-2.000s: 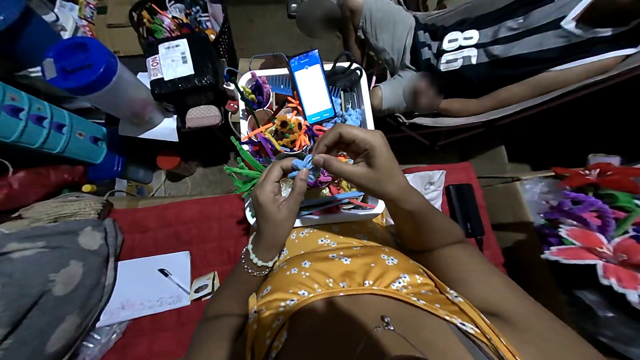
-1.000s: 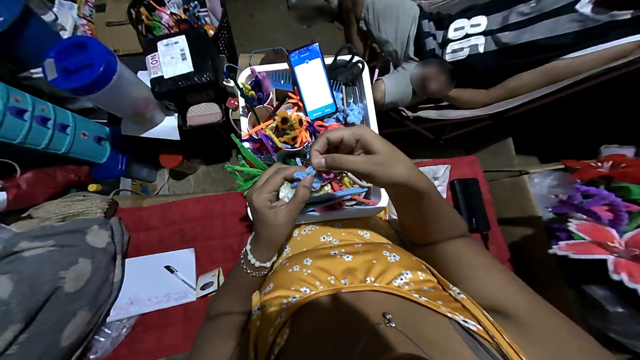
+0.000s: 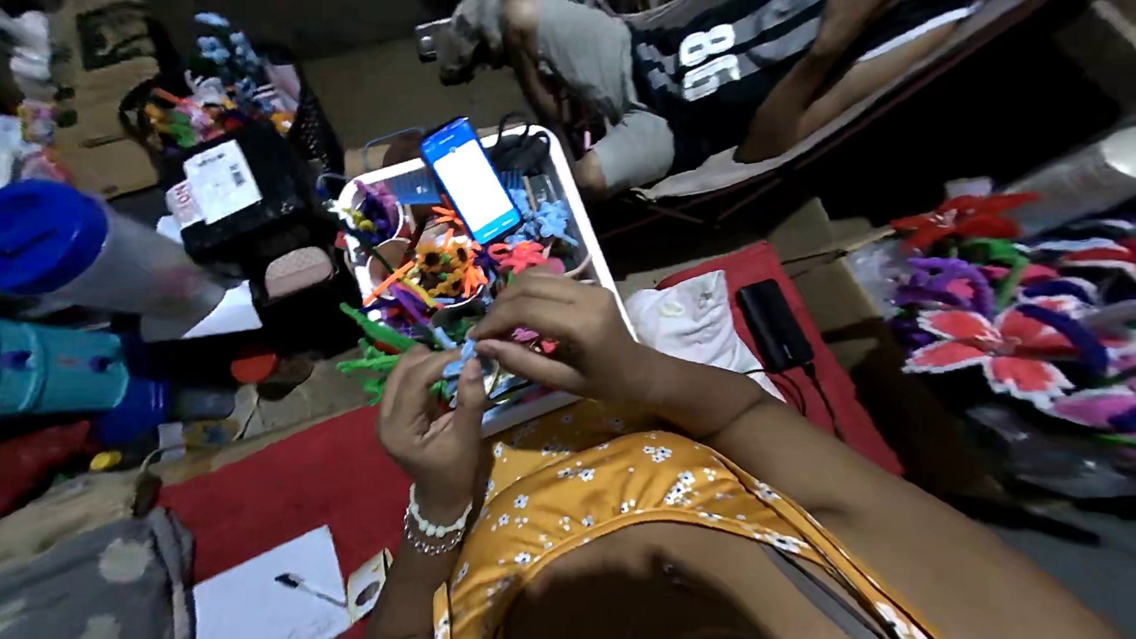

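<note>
My left hand (image 3: 433, 413) pinches a small light-blue pipe-cleaner piece (image 3: 461, 357) between thumb and fingers. The fingertips of my right hand (image 3: 559, 337) close on the same piece from the other side. Both hands are over the near edge of a white plastic tray (image 3: 596, 257). In the tray lie bundles of coloured pipe cleaners, orange sunflower-like shapes (image 3: 444, 264) and light-blue flower shapes (image 3: 548, 219). A smartphone (image 3: 470, 180) with a lit screen leans at its far side. My right hand hides part of the tray.
A white cloth (image 3: 697, 324) and a black power bank (image 3: 774, 325) lie on red fabric to the right. Paper with a pen (image 3: 309, 589) lies at lower left. Pipe-cleaner flowers (image 3: 1003, 342) stand far right. A person lies in a hammock (image 3: 852, 106) beyond. A blue-lidded tumbler (image 3: 98, 253) is at left.
The view has tilted and shifted. Both hands stay together at the light-blue piece. The arm of the person in the hammock has moved.
</note>
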